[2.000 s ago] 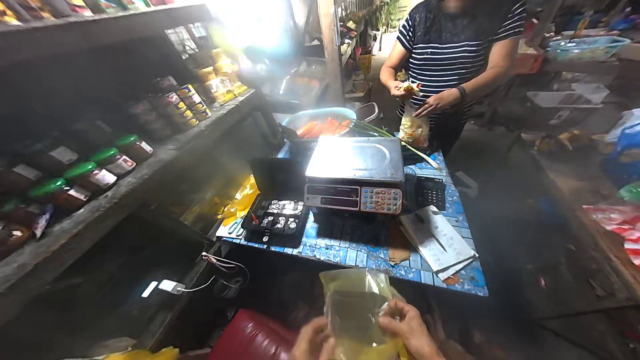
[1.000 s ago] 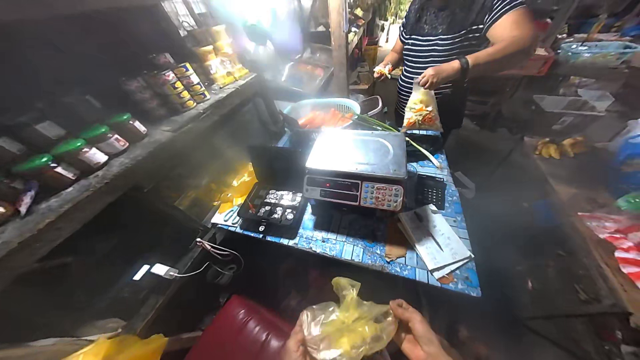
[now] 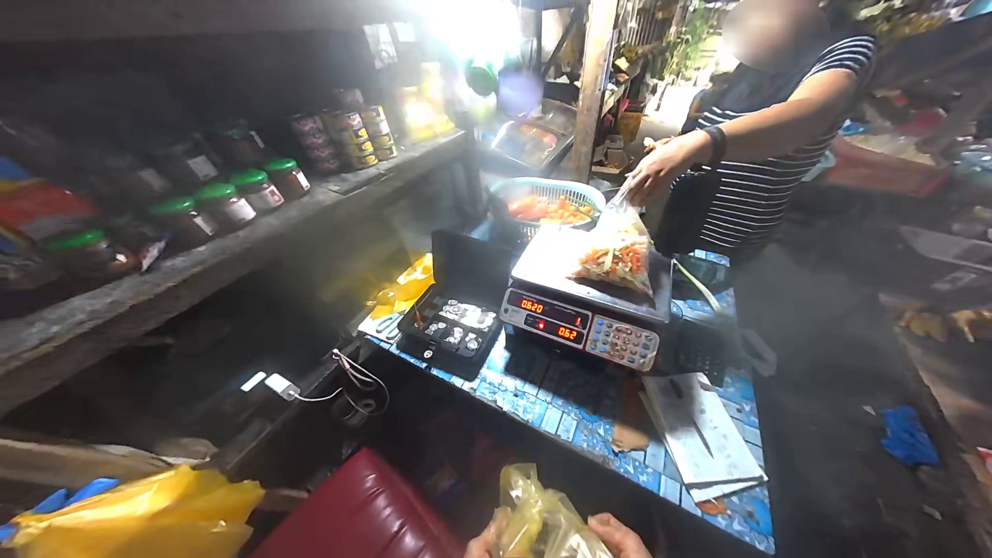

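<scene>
A crumpled yellow plastic bag (image 3: 542,515) is held low at the bottom edge, between my left hand (image 3: 487,540) and my right hand (image 3: 618,536). Most of both hands lies below the frame. Ahead of them, on a table with a blue patterned cover, stands a digital scale (image 3: 581,329) with its red display lit. A clear bag of cut vegetables (image 3: 616,260) rests on its pan, its top gripped by the hand of a person (image 3: 659,167) in a striped shirt. Papers with a pen (image 3: 701,434) lie at the table's right.
Left of the scale are an open black cash box with coins (image 3: 453,329), scissors (image 3: 385,325) and yellow bags (image 3: 407,287). A basket of cut vegetables (image 3: 550,205) stands behind. Jars with green lids (image 3: 225,203) line the left shelf. A red padded seat (image 3: 364,515) and yellow plastic (image 3: 139,511) are near me.
The person across the table has moved the bag of cut vegetables onto the scale, whose display now shows figures. The yellow bag in my hands, spread flat at first, is now bunched up.
</scene>
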